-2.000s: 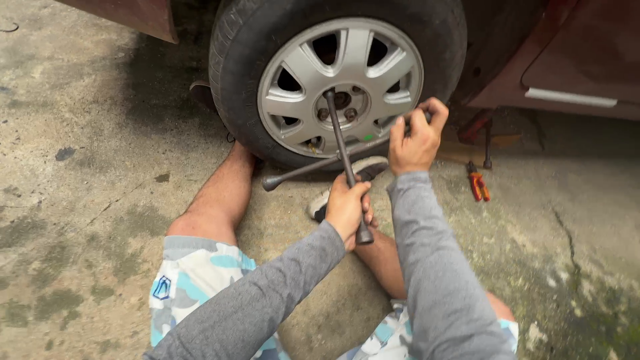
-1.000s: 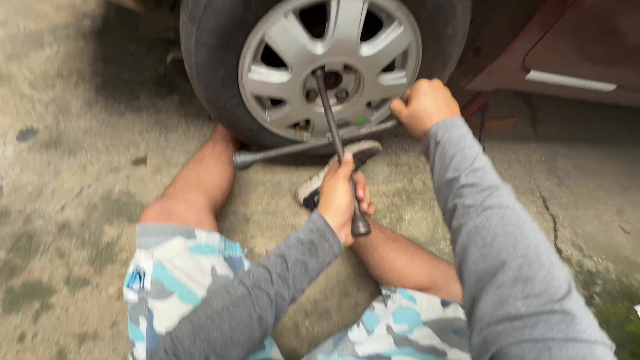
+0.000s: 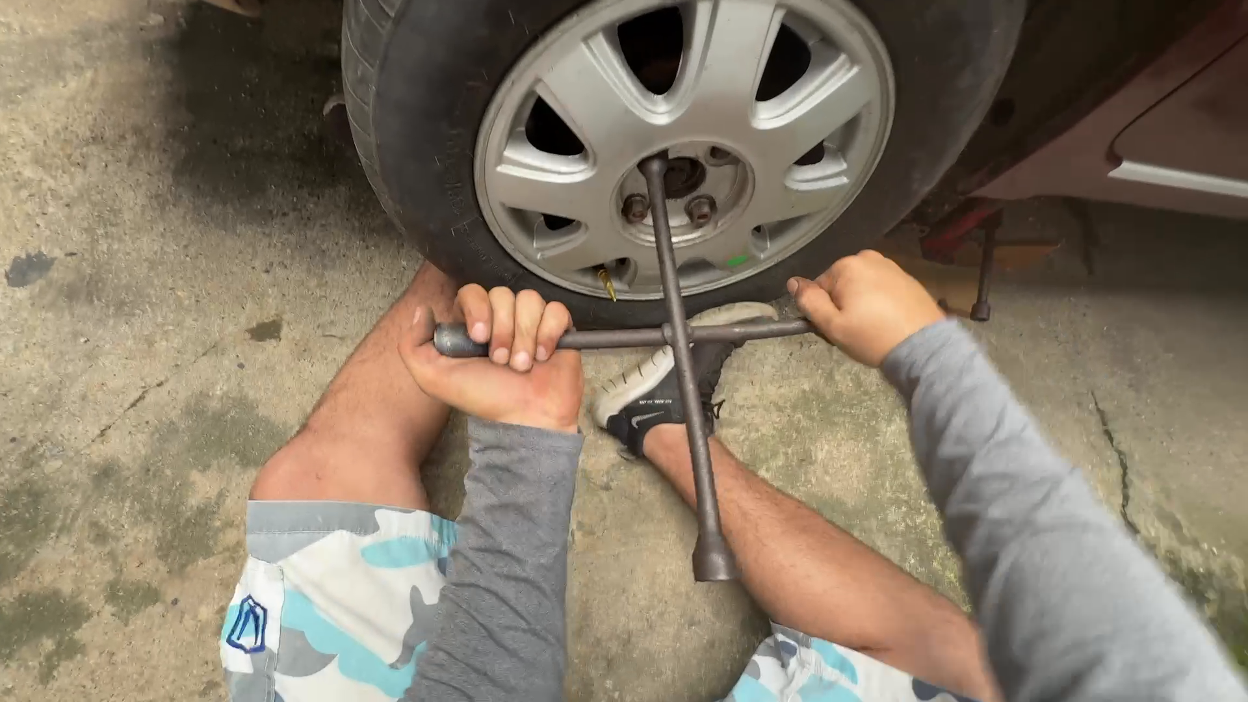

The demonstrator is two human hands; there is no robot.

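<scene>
A four-way lug wrench (image 3: 685,390) has its far socket at the upper left of the hub recess of a silver alloy wheel (image 3: 624,107); whether it sits on a nut is hidden. Two lug nuts (image 3: 700,209) show below the hub centre. My left hand (image 3: 502,356) is wrapped, palm up, around the left arm of the wrench near its socket end. My right hand (image 3: 866,306) grips the end of the right arm and covers it. The near arm points down toward me, its socket between my legs.
The black tire (image 3: 429,127) stands close in front, with a brass-coloured valve stem (image 3: 606,283) at the lower rim. My sneaker (image 3: 653,395) is just below the tire. On the right are the car's red body (image 3: 1160,156) and a red jack (image 3: 960,226) with a metal bar (image 3: 985,268).
My left hand has moved from the near arm of the wrench to its left arm. My right hand stays at the right arm's end. The cross-arm is now closer to level.
</scene>
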